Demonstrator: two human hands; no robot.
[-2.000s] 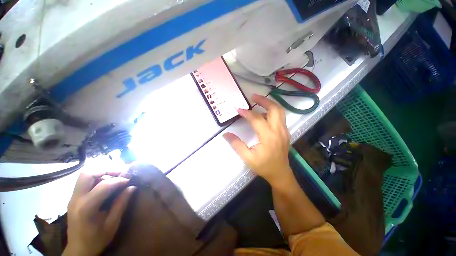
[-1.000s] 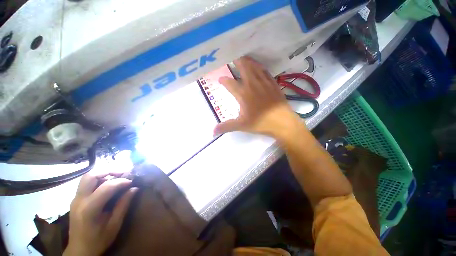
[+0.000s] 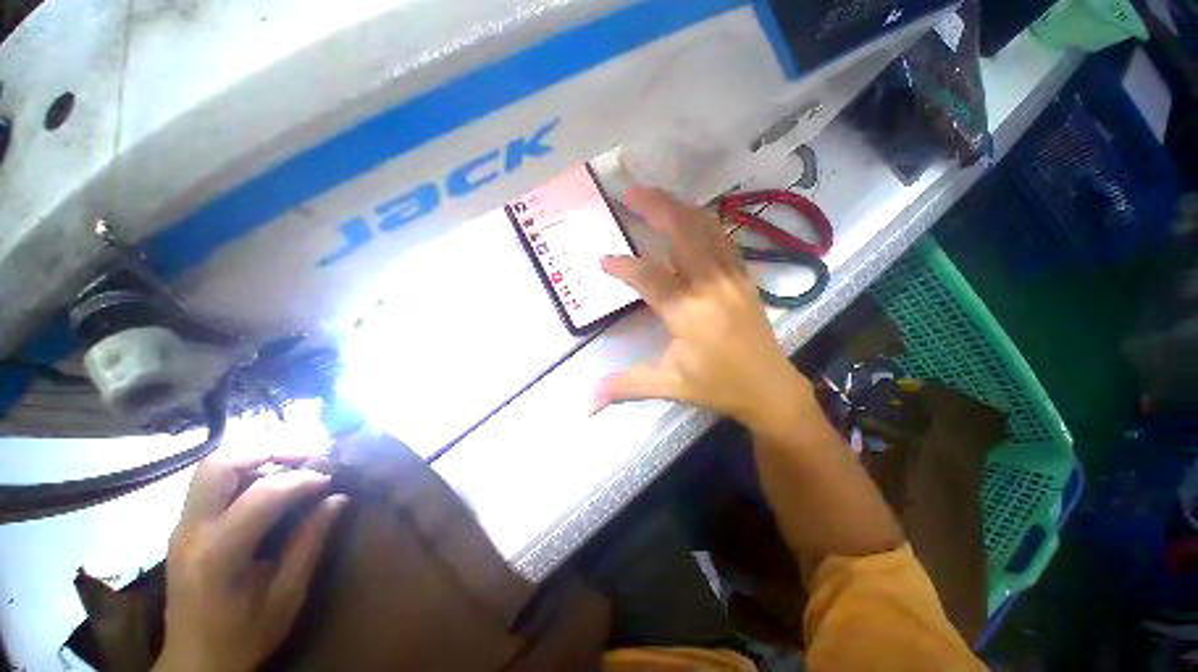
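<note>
A dark brown garment panel [image 3: 421,565] lies under the bright needle area and hangs over the table's front edge. My left hand [image 3: 250,551] grips its upper left part close to the needle; glare hides the fingertips in part. A smartphone [image 3: 568,250] with a lit pinkish screen lies right of the needle. My right hand [image 3: 703,309] is over the phone's right edge with its fingers spread, holding nothing. Scissors with one red and one dark green handle loop [image 3: 782,226] lie just beyond that hand.
The white machine head [image 3: 434,118] with "JACK" lettering spans the top. A green basket [image 3: 953,315] with brown pieces is at lower right. A dark shiny packet [image 3: 939,99] lies at the table's right end. Blue crates [image 3: 1090,171] are on the floor. A dark band [image 3: 105,492] runs at left.
My right hand moved up over the phone's screen, then back down and right, uncovering most of the screen. My left hand has kept its grip on the panel, which has hardly moved.
</note>
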